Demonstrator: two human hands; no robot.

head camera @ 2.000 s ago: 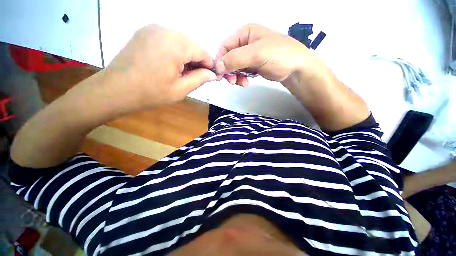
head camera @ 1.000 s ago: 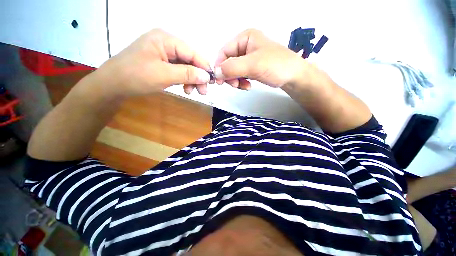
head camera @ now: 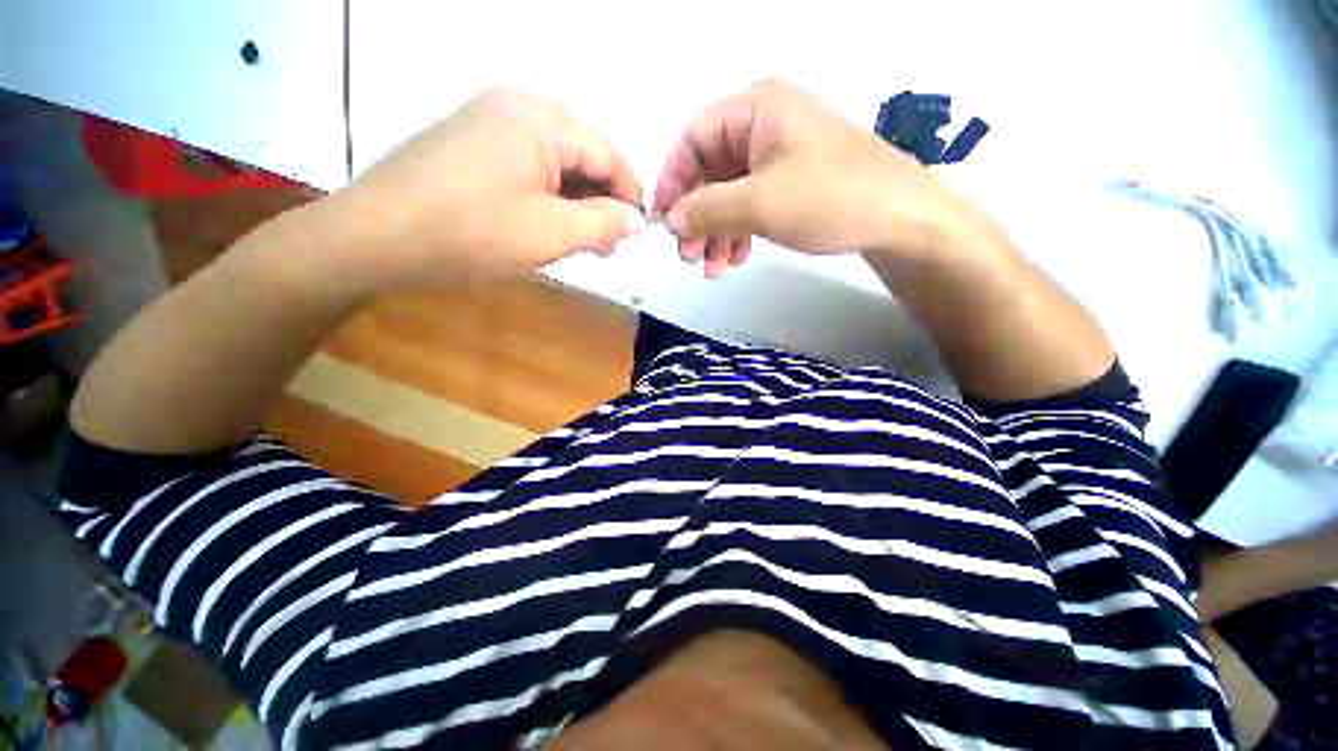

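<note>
My left hand [head camera: 492,191] and my right hand [head camera: 785,176] meet fingertip to fingertip over the front edge of the white table. Thumbs and forefingers pinch something tiny [head camera: 655,219] between them; it is mostly hidden and too small to name. A small pile of black connector housings [head camera: 917,123] lies on the table just beyond my right wrist, with one housing [head camera: 966,141] at its right side.
Grey-white cables [head camera: 1240,264] lie at the right. A black mobile phone [head camera: 1233,440] lies at the table's edge, near another person's arm [head camera: 1269,575]. A small dark spot [head camera: 250,52] and a seam [head camera: 348,88] mark the white tabletop [head camera: 484,37] at the left.
The dark piece seen between my fingertips one second ago is now barely visible. My hands stay together, with small finger shifts. The whole view has slid slightly, so the table things appear further right.
</note>
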